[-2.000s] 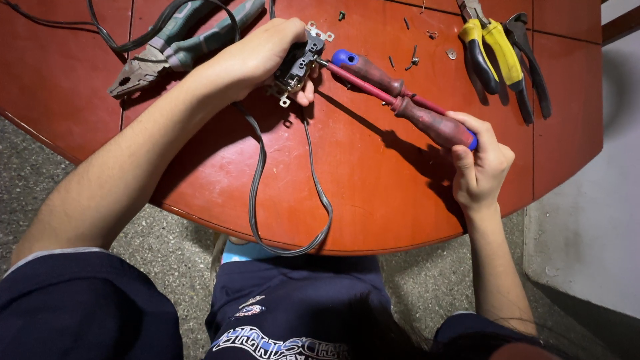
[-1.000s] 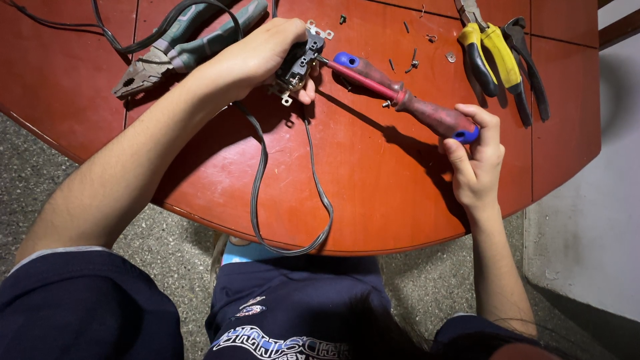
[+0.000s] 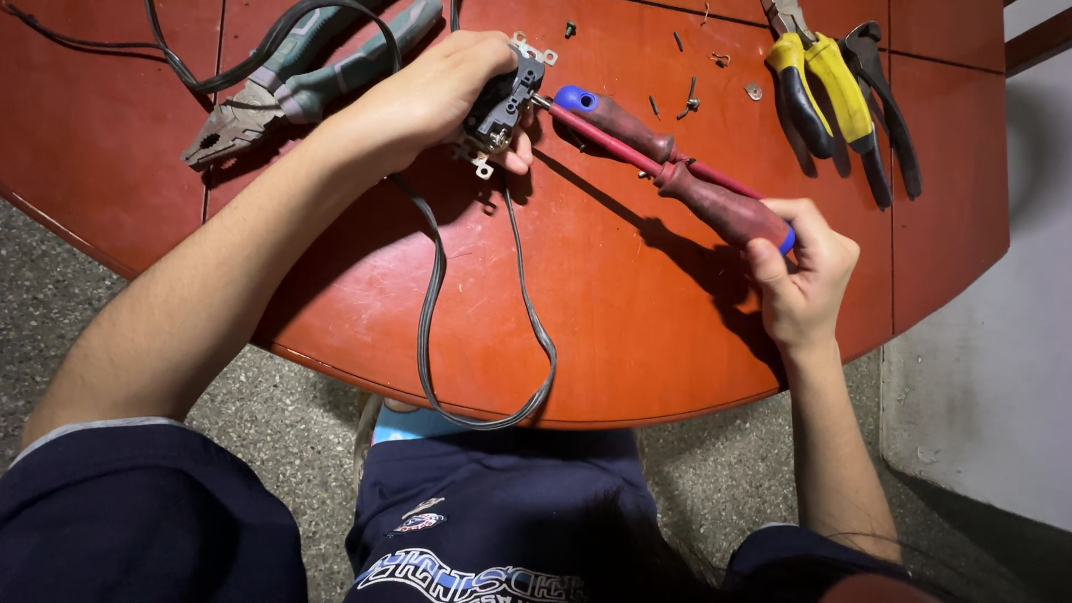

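Note:
My left hand grips a black electrical receptacle with metal mounting ears, held above the table. In my right hand is the dark red handle of a screwdriver, its blue end between thumb and fingers. The red-sleeved shaft runs up and left, and its tip meets the receptacle's side; whether it sits on a screw cannot be told. A second screwdriver with a blue-ended handle lies on the table behind the first. A dark two-wire cord loops below the receptacle and over the table edge.
Green-grey combination pliers lie at the left of the red wooden table, crossed by cord. Yellow-and-black pliers and black-handled cutters lie at the right. Small screws, wire scraps and a metal tab are scattered between.
My right hand's fingers have shifted their hold on the end of the screwdriver handle. My left hand and the receptacle have stayed in about the same place.

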